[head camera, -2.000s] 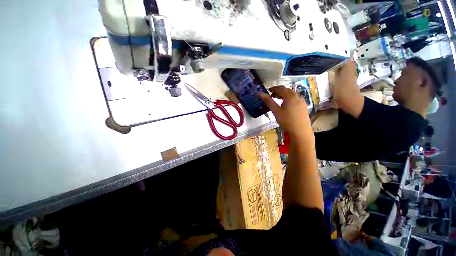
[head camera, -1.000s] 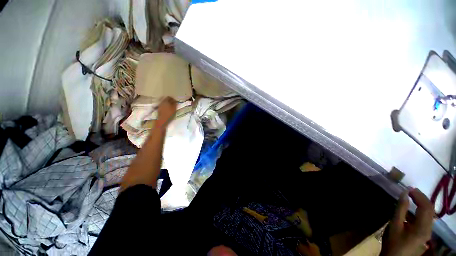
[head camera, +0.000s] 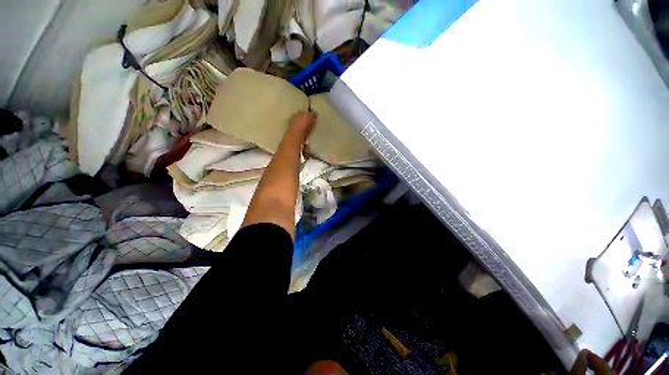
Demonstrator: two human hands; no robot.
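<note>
A beige fleecy stack of panels [head camera: 253, 110] lies over the blue crate, with a narrow dark tie [head camera: 309, 106] across it. My left hand [head camera: 299, 126] is at this tie, fingers bunched and back of the hand towards me; whether they grip the tie or fabric is hidden. White and beige panels [head camera: 220, 179] hang in layers below the stack. My right hand [head camera: 591, 363] is at the table's front edge, mostly cut off by the bottom of the picture, beside the red-handled scissors [head camera: 623, 355]; its grip cannot be seen.
The white table [head camera: 506, 139] has a ruler-marked front edge. The needle plate [head camera: 627, 256] is at the right, with a black phone [head camera: 656, 348] partly in view below. A blue crate [head camera: 323, 73] stands under the stack. Tied bundles [head camera: 110, 95] lean by the wall; grey quilted fabric [head camera: 132, 300] is heaped left.
The view has swung from the machine to the crate side. My right hand has left the phone for the table edge. My left hand has moved from the lower panels up to the tie.
</note>
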